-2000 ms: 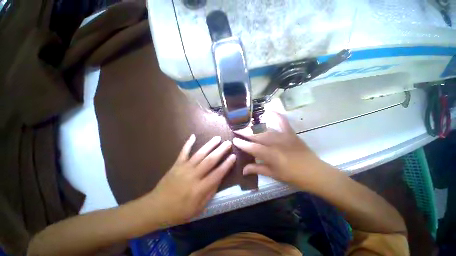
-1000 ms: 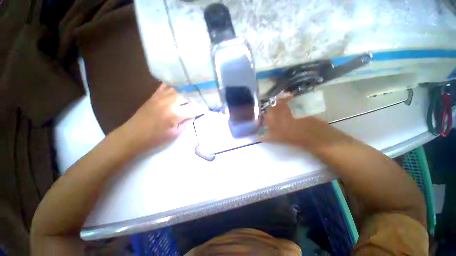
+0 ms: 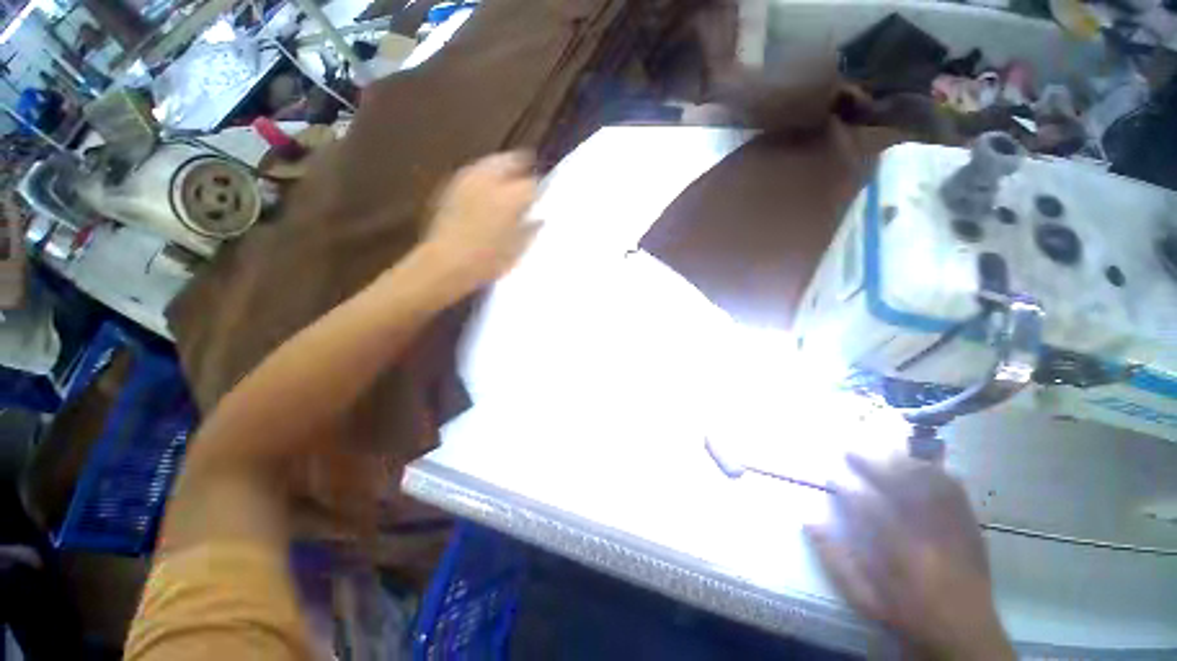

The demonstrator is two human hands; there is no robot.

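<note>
My left hand [image 3: 488,217], blurred, is over the brown garment panels [image 3: 336,258] heaped over the table's left edge; whether its fingers pinch cloth cannot be told. My right hand [image 3: 910,542] is low over the white table [image 3: 607,426], just in front of the needle area, blurred and partly washed out by lamp glare; no cloth shows in it. Another brown panel [image 3: 755,213] lies on the table behind and left of the white sewing machine head [image 3: 904,220]. The presser foot is hidden in the glare.
A blue basket [image 3: 129,452] stands at far left and another blue basket [image 3: 471,600] is under the table's front edge. Another sewing machine [image 3: 155,194] is at upper left. Multicoloured scraps [image 3: 1000,97] lie behind my machine.
The view has swung left. My left hand has moved from beside the needle to the brown heap. My right hand has drawn back toward the table front. The brown panel now lies behind the needle.
</note>
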